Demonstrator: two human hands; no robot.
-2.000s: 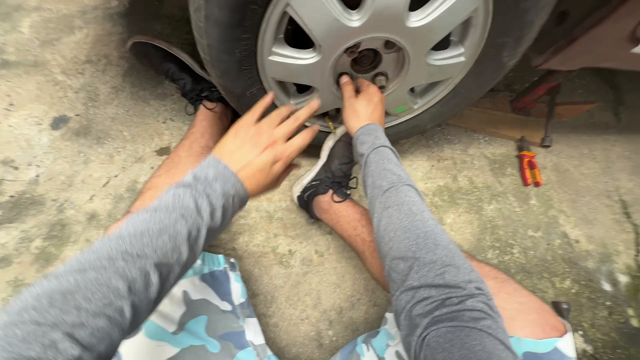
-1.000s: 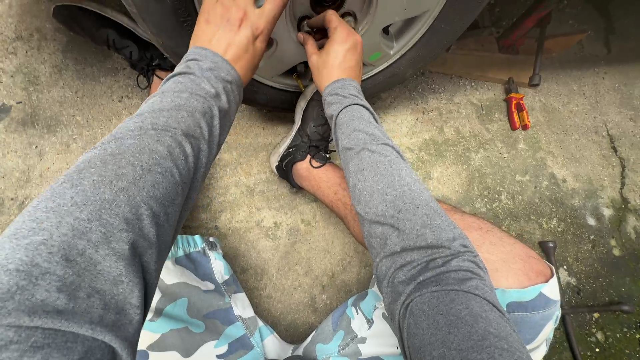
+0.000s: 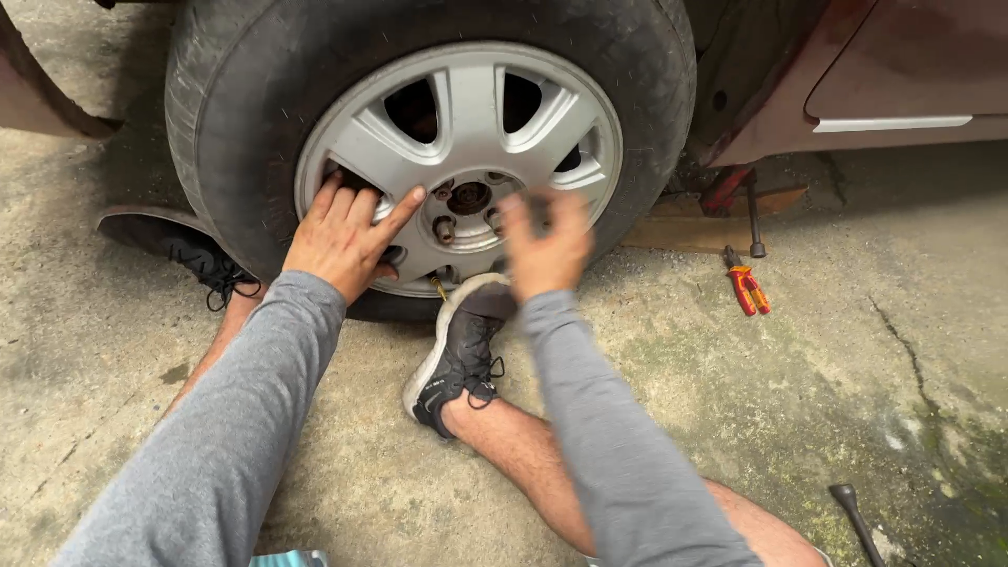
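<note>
A silver alloy wheel rim (image 3: 472, 110) with a black tyre (image 3: 244, 118) stands upright on the car. My left hand (image 3: 346, 228) lies against the rim's left side, fingers spread, some fingertips in a gap between spokes and the index finger beside the hub (image 3: 469, 198). My right hand (image 3: 551, 236), blurred, is just right of the hub; whether it holds anything is hidden by the blur. Wheel nuts, one at the lower left (image 3: 444, 228), sit around the hub. My shoe (image 3: 465, 346) is close against the bottom of the wheel.
Red and orange pliers (image 3: 746, 290) lie on the concrete at the right. Behind them are a wooden board (image 3: 677, 230), a red jack (image 3: 720, 190) and a metal bar (image 3: 754, 220). A wheel wrench (image 3: 857, 520) shows at the lower right. The maroon car body (image 3: 906, 87) overhangs the upper right.
The view has shifted up, showing more of the wheel. My right hand was at the hub a second ago and is now just right of it, moving. My left hand is now against the rim's left side.
</note>
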